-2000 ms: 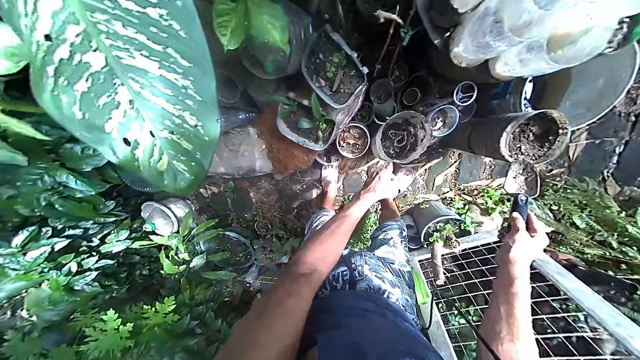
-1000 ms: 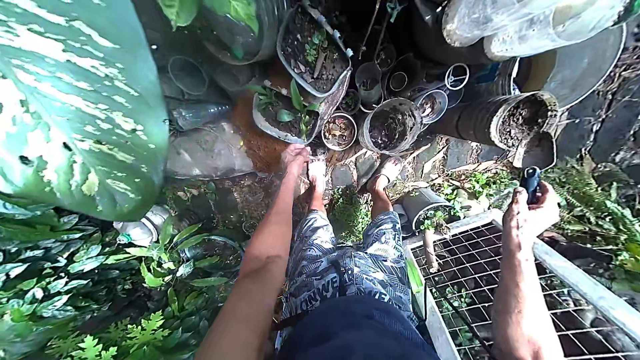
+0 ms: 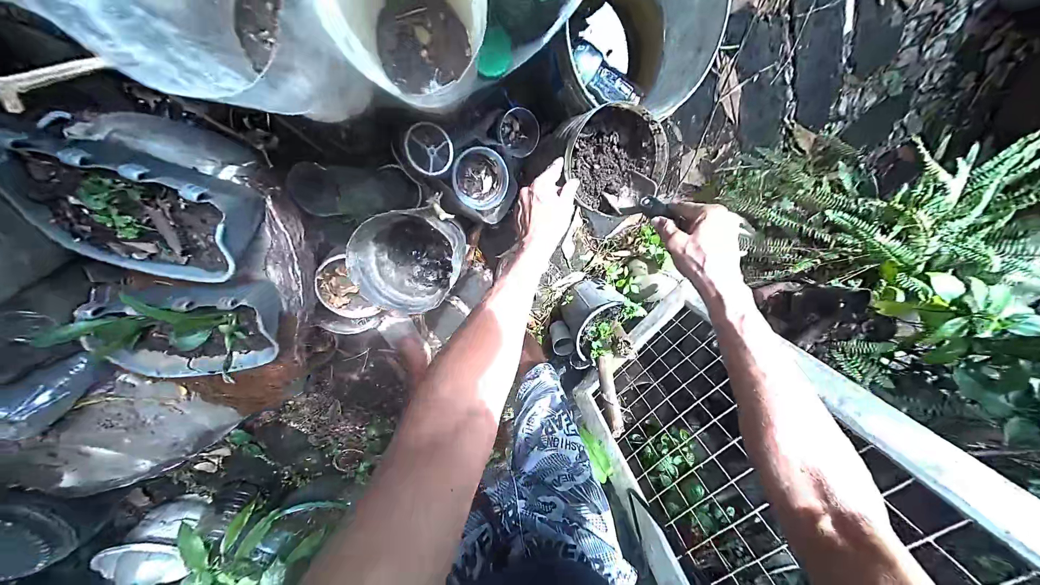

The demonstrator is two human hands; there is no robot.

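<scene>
My right hand [image 3: 705,236] grips the dark handle of a garden trowel [image 3: 632,197], whose blade rests in the dark soil of a round pot [image 3: 609,158]. Against the left side of that pot is my left hand [image 3: 547,199], its fingers on or near the rim; the exact grip is partly hidden. Left of my left forearm stands a translucent round container [image 3: 406,258] with some dark soil at its bottom. A small pot of dry leaves [image 3: 341,286] sits beside it. Narrow clear cups [image 3: 480,176] are grouped between the two larger containers.
A white-framed wire mesh panel [image 3: 715,406] lies at lower right, near a tipped black pot [image 3: 591,313] with small plants. Large plastic containers [image 3: 422,49] line the top. Cut containers with soil and plants [image 3: 175,333] stand at left. Ferns [image 3: 861,195] grow at right.
My left hand has moved right, from near the plant containers at left to the soil-filled pot. The trowel's blade is now in that pot's soil. The view has shifted.
</scene>
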